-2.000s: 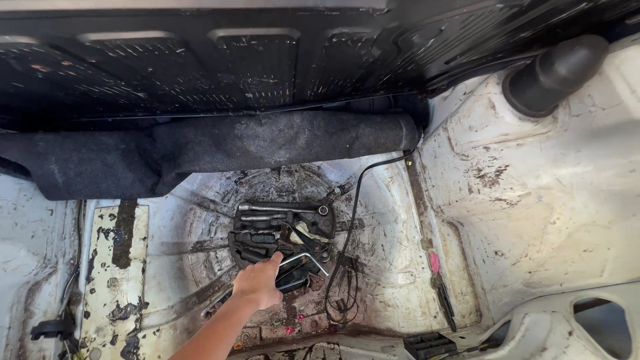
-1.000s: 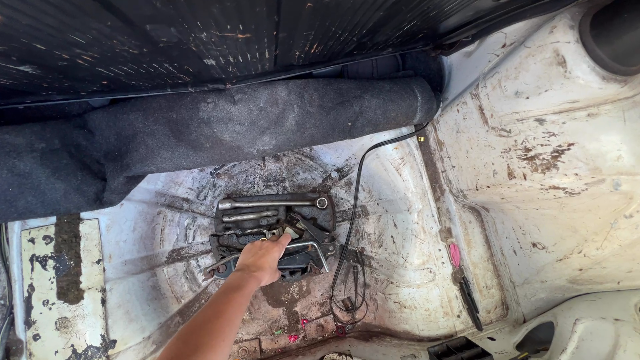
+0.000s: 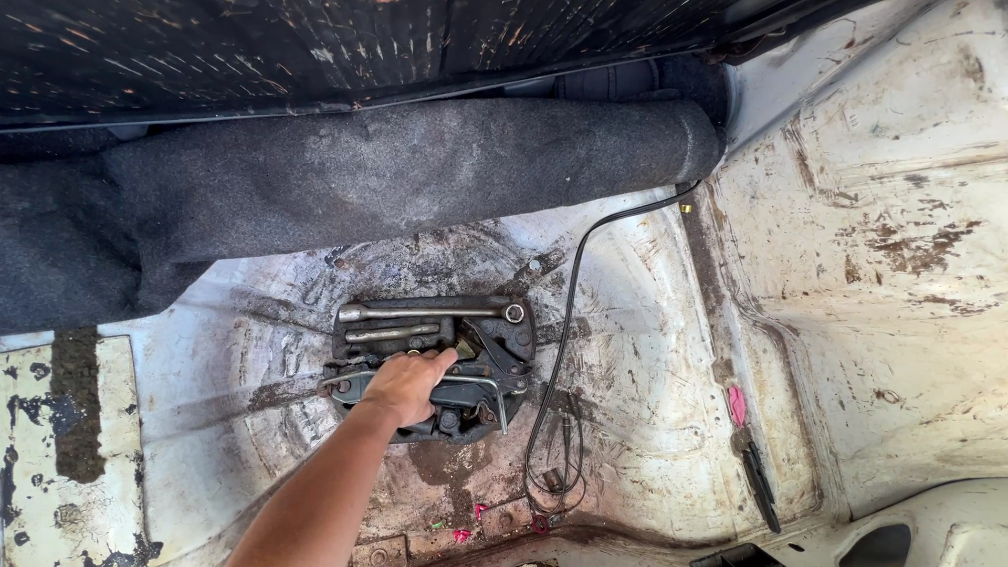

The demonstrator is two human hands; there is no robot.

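My left hand (image 3: 408,386) reaches in from the bottom left, its fingers curled round a bent metal rod (image 3: 472,379). The rod lies across a dark scissor jack (image 3: 492,356) in a black tool holder (image 3: 526,335); one rod end shows left of the hand and the other bends down at the right. Above the hand lie a long socket wrench (image 3: 425,310) and a shorter metal bar (image 3: 392,333). A small yellowish piece (image 3: 465,349) is by my fingertips. The palm side of the hand is hidden. My right hand is out of view.
A folded dark grey carpet (image 3: 409,165) runs across behind the holder. A black cable (image 3: 568,307) loops down at its right. A dark, pink-ended tool (image 3: 758,484) lies farther right. A black panel (image 3: 315,47) hangs over the top; pink scraps (image 3: 461,536) lie in front.
My left hand has moved with the bent rod, which has turned to lie more level across the holder. The view has moved closer.
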